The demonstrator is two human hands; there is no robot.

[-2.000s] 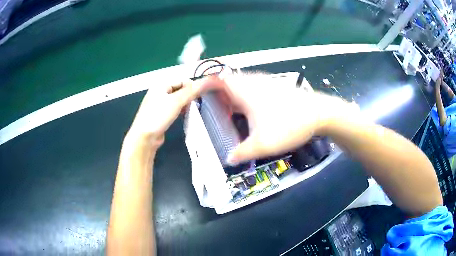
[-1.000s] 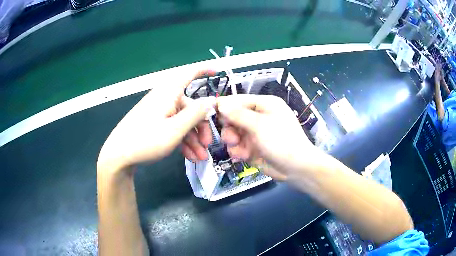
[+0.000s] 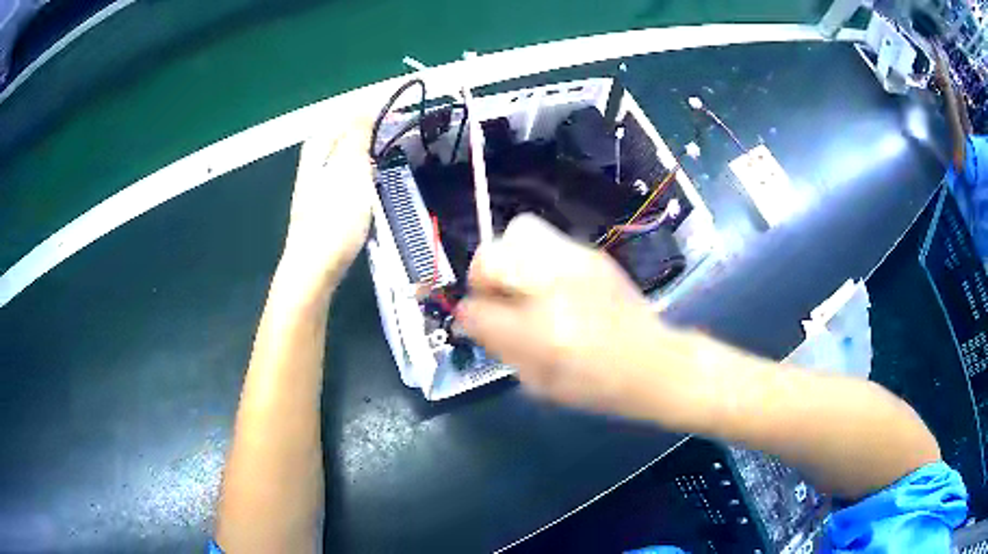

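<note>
The open white housing (image 3: 410,344) with a black interior lies on the dark bench in front of me. A finned heat sink module (image 3: 406,222) stands inside its left wall. My left hand (image 3: 338,200) rests against the outside of the left wall, its fingertips hard to make out. My right hand (image 3: 553,308) is over the near side of the housing, blurred, with its fingertips at thin red wires (image 3: 444,303); whether it grips them is unclear. A white flat ribbon cable (image 3: 479,162) rises across the case. A black cable (image 3: 399,108) loops at the far left corner.
A pale block with a short lead (image 3: 765,184) lies right of the housing. The green belt (image 3: 271,76) with its white edge strip runs behind. A white translucent bag (image 3: 843,330) hangs at the bench edge above dark crates (image 3: 748,487). Another person's arm (image 3: 953,108) shows far right.
My hands have separated: the left has moved to the housing's outer left wall, the right down to the wires at the near side. More of the interior shows, and the housing appears higher in view.
</note>
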